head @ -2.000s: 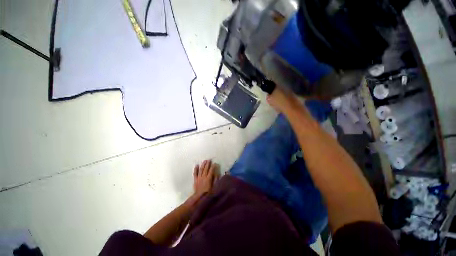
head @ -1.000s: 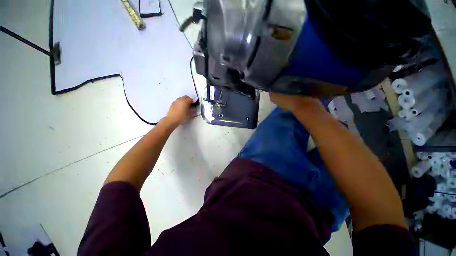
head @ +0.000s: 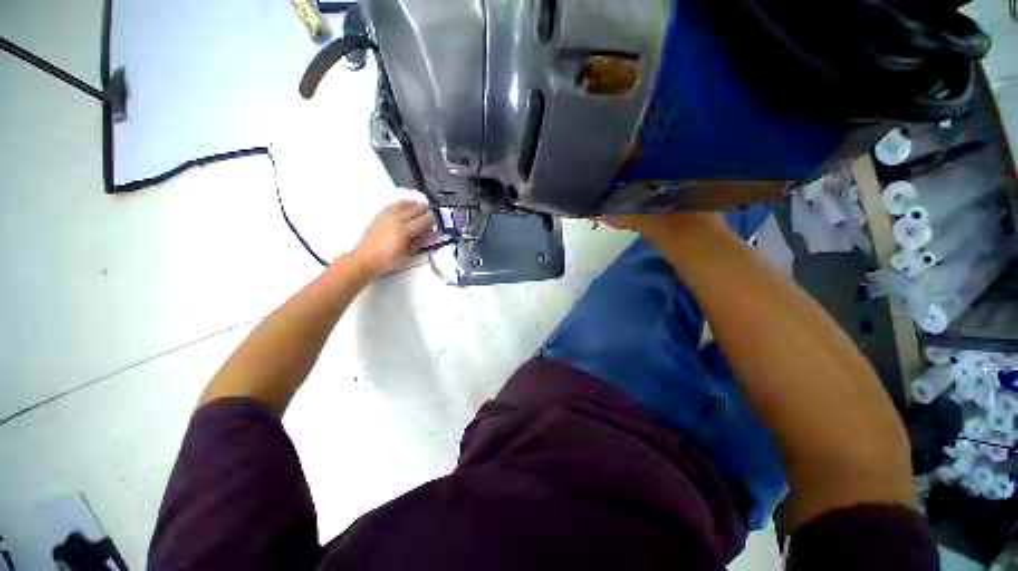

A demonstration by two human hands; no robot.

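Note:
The silver and blue cutting machine (head: 502, 100) stands upright at the lay's near right corner and hides part of it. Its flat base plate (head: 510, 251) shows below the motor. The pale fabric lay (head: 201, 89) with dark cut edges lies on the table at the upper left. My left hand (head: 399, 235) rests on the lay's near corner beside the base plate, its fingers at the dark edge. My right hand (head: 659, 222) is at the machine's underside, mostly hidden by the motor; its grip is not visible.
A clamp (head: 117, 94) with a long dark rod sits on the lay's left edge. A yellow marked strip (head: 309, 19) lies on the lay. Black cable (head: 860, 56) is coiled on the motor. White rolls (head: 913, 234) are at the right. Dark and pale items (head: 84, 547) lie lower left.
The machine has moved left and turned, its base plate now at the lay's corner. My left hand has moved from the bare table up to the lay's near corner.

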